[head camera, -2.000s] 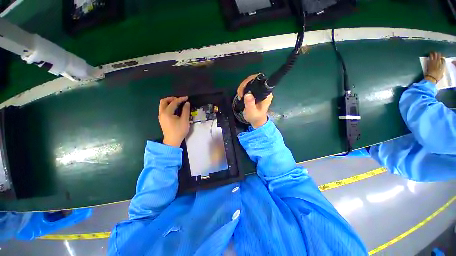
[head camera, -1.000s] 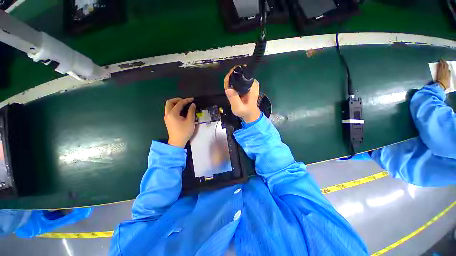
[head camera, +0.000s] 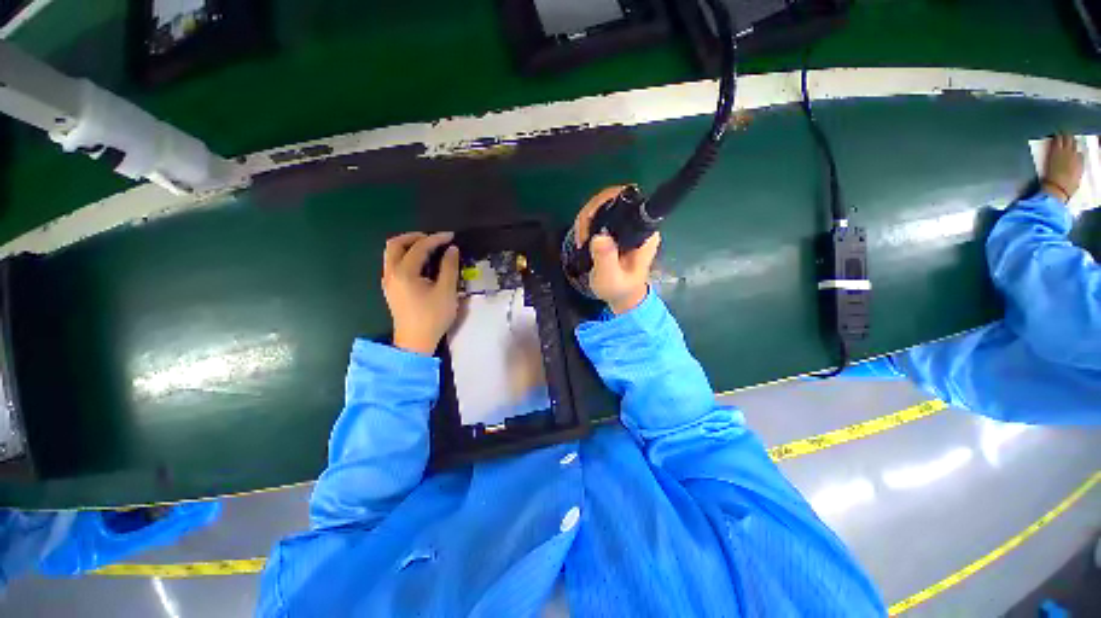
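An open tablet unit (head camera: 496, 350), silver-white with a circuit board (head camera: 493, 273) at its top end, lies in a black tray (head camera: 570, 392) in front of me. My left hand (head camera: 419, 292) rests on the tray's upper left corner, fingertips at its edge beside the board. My right hand (head camera: 618, 256) is closed around the black electric screwdriver (head camera: 628, 217), just right of the tray. The tool stands over the round dark screw dish (head camera: 576, 258), which the hand mostly covers. The tool's tip is hidden.
A black power box (head camera: 851, 284) with a white band lies on the green bench to the right. Beyond the pale rail (head camera: 543, 127) are several black trays with units. A white pipe arm (head camera: 133, 127) is at upper left. Another person's blue sleeve (head camera: 1044, 290) and hand are at right.
Since a second ago, my right hand has moved with the screwdriver from the tray's upper right corner rightwards to the dish. The trays beyond the rail have shifted slightly left.
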